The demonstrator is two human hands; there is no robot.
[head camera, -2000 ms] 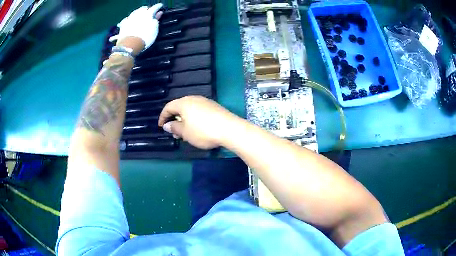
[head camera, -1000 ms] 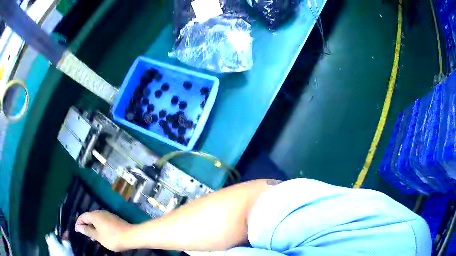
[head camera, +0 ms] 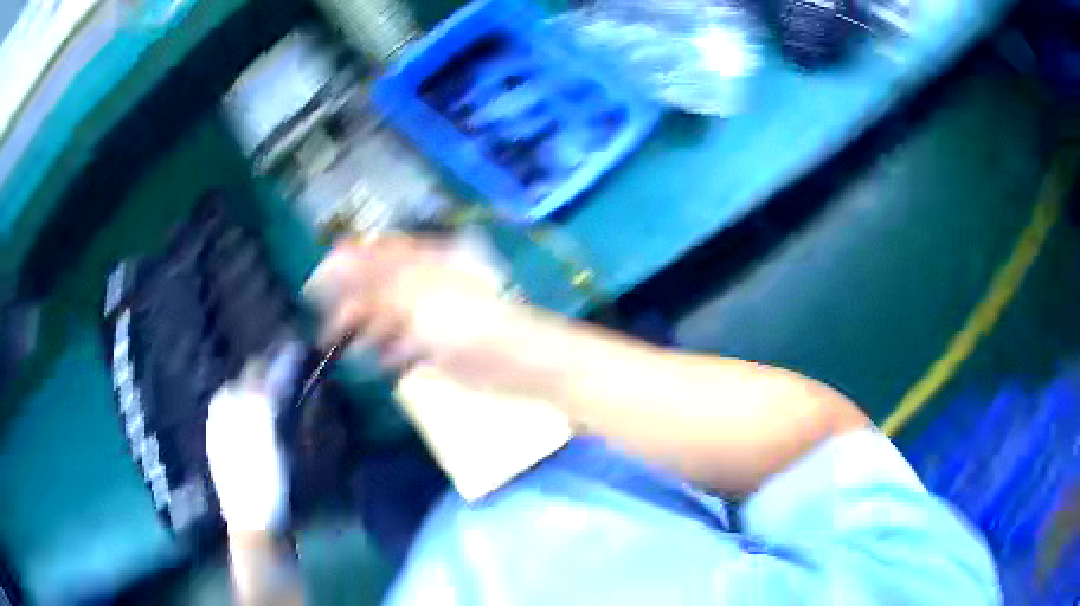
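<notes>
The frame is strongly blurred. My left hand (head camera: 248,456), in a white glove, is over the lower right part of the black ribbed tray (head camera: 207,296). My bare right hand (head camera: 415,308) is over the near part of the silver fixture (head camera: 367,178), with its fingers bent. A thin dark line shows between the two hands; I cannot tell whether it is part of a rod or whether either hand holds it. The cream pad (head camera: 486,432) lies below my right hand at the fixture's near end.
The blue bin (head camera: 448,156) with black round parts is beyond the fixture. A clear plastic bag (head camera: 699,53) lies right of it. The bench edge runs diagonally to the upper right. A yellow floor line (head camera: 989,308) and blurred blue stacked shapes (head camera: 971,497) are at the right.
The view has turned and blurred. My right hand has moved from the tray to the fixture. My left glove, earlier at the tray's far end, is now at its lower right part.
</notes>
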